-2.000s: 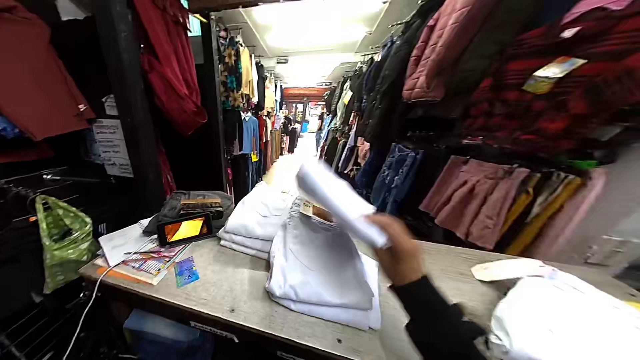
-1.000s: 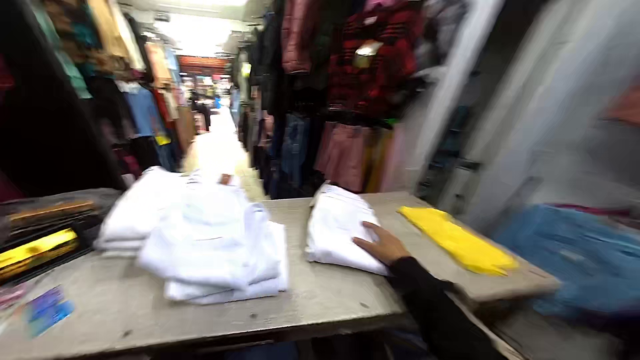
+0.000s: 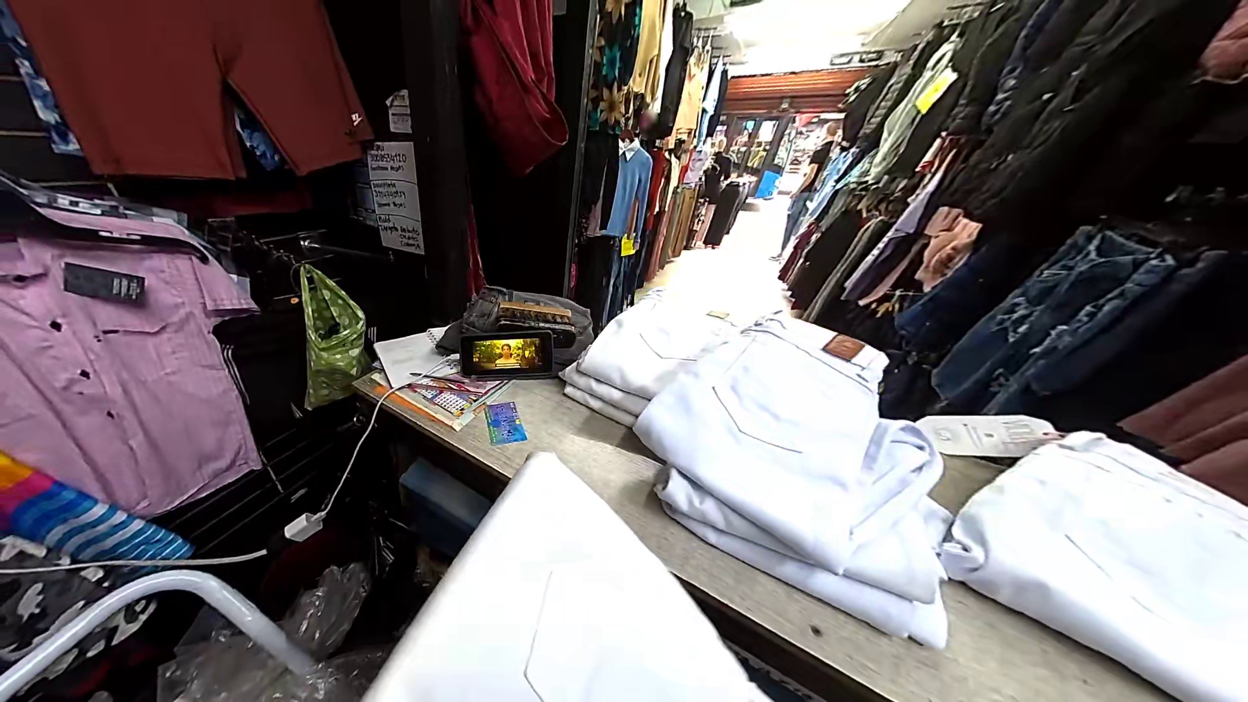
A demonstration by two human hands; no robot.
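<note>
Neither of my hands shows in the head view. A folded white garment with pocket stitching (image 3: pixel 575 604) rises from the bottom edge, in front of the wooden counter (image 3: pixel 604 458); what holds it is hidden. On the counter lies a stack of folded white jeans (image 3: pixel 780 419), the top pair with a brown leather patch at its waistband. Another pile of folded white jeans (image 3: pixel 624 341) touches it at the back left. More white jeans (image 3: pixel 1111 546) lie at the right, beside a white card tag (image 3: pixel 985 435).
A phone (image 3: pixel 506 354) leans on a dark bag (image 3: pixel 487 310), near papers and a blue card (image 3: pixel 505 423). A white cable (image 3: pixel 361 439) hangs off the counter's left end. A green plastic bag (image 3: pixel 333 336) and a pink shirt (image 3: pixel 117 341) hang left. People stand far down the aisle.
The view has swung left. The hand seen on the right-hand white jeans one second ago is out of view. A folded white garment now shows in front of the counter.
</note>
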